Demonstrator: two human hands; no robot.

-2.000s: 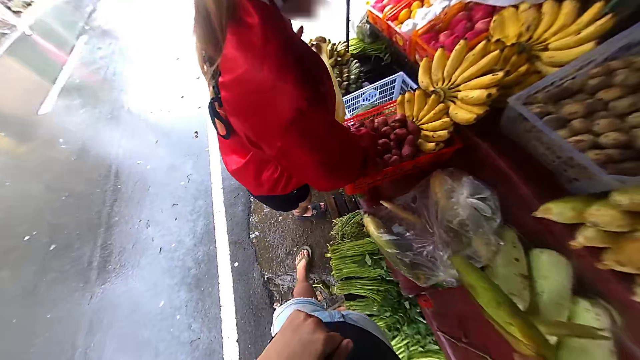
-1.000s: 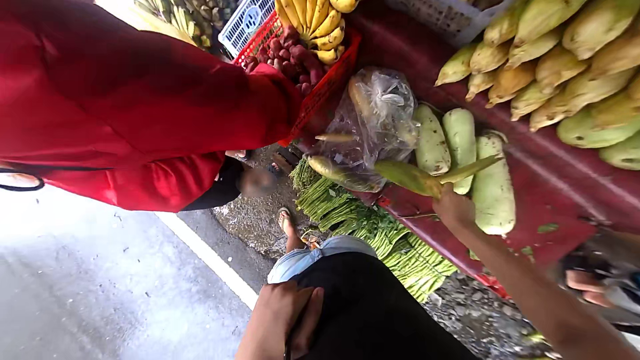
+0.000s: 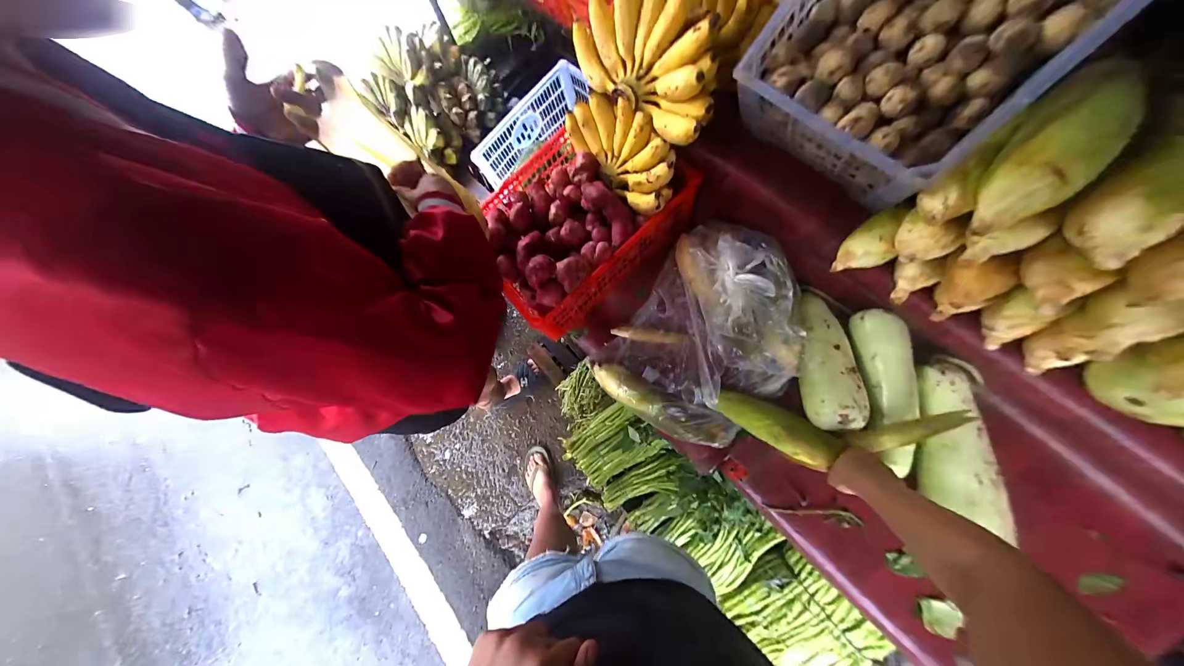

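My right hand [image 3: 856, 465] reaches in from the lower right, closed around the middle of a green ear of corn in its husk [image 3: 772, 430]. The pointed end of the husk lies over pale green bottle-shaped gourds [image 3: 832, 365]. Its other end is beside a clear plastic bag [image 3: 740, 301] with corn in it. Another husked ear [image 3: 661, 402] sits partly under the bag at the table's edge. My left hand [image 3: 534, 646] rests on dark cloth at my waist, cut off by the frame's bottom; its grip is unclear.
A person in a red jacket [image 3: 231, 277] stands on the left, beside a red crate [image 3: 606, 282] of purple-red tubers. Bananas [image 3: 647, 74], a pale crate [image 3: 823, 157] of round brown produce and stacked corn [image 3: 1064, 268] line the stall. Bundled long beans [image 3: 740, 555] lie below the table.
My right hand, out of view two seconds ago, came in and took hold of the corn ear that lay near the gourds. My view has shifted considerably.
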